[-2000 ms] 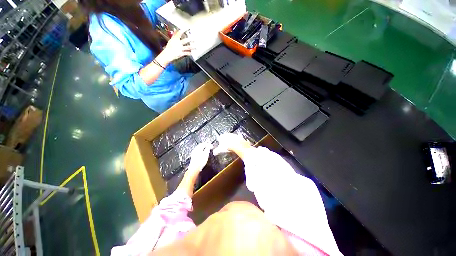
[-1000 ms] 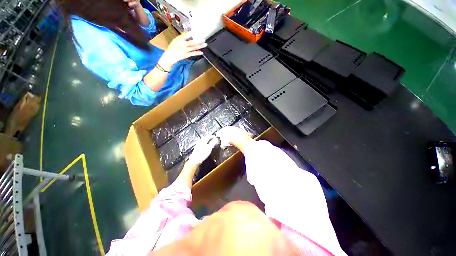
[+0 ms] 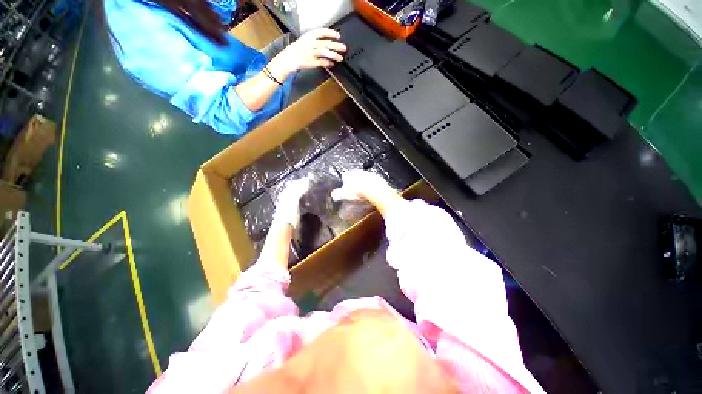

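Observation:
My left hand [image 3: 292, 196] and my right hand [image 3: 366, 188], both in thin white gloves, are low inside an open brown carton [image 3: 218, 225]. Between them they hold a dark housing [image 3: 318, 198] in clear, shiny film, one hand at each side. The fingertips are small and blurred. Rows of black housings under crinkled clear film [image 3: 265, 165] lie in the carton behind and left of my hands. A dark gap shows at the carton's near side, just below the held housing.
Unwrapped black housings [image 3: 471, 142] lie in overlapping rows on the black bench [image 3: 593, 254] at the right. An orange bin [image 3: 389, 21] of small black parts stands at the bench's far end. A coworker's hand [image 3: 312, 51] rests near the bench corner. A metal rack [image 3: 27, 300] stands left.
My hands have moved apart, and the dark housing now shows between them. The view has shifted, so bench and bin sit higher. The coworker's hand is nearer the bench corner.

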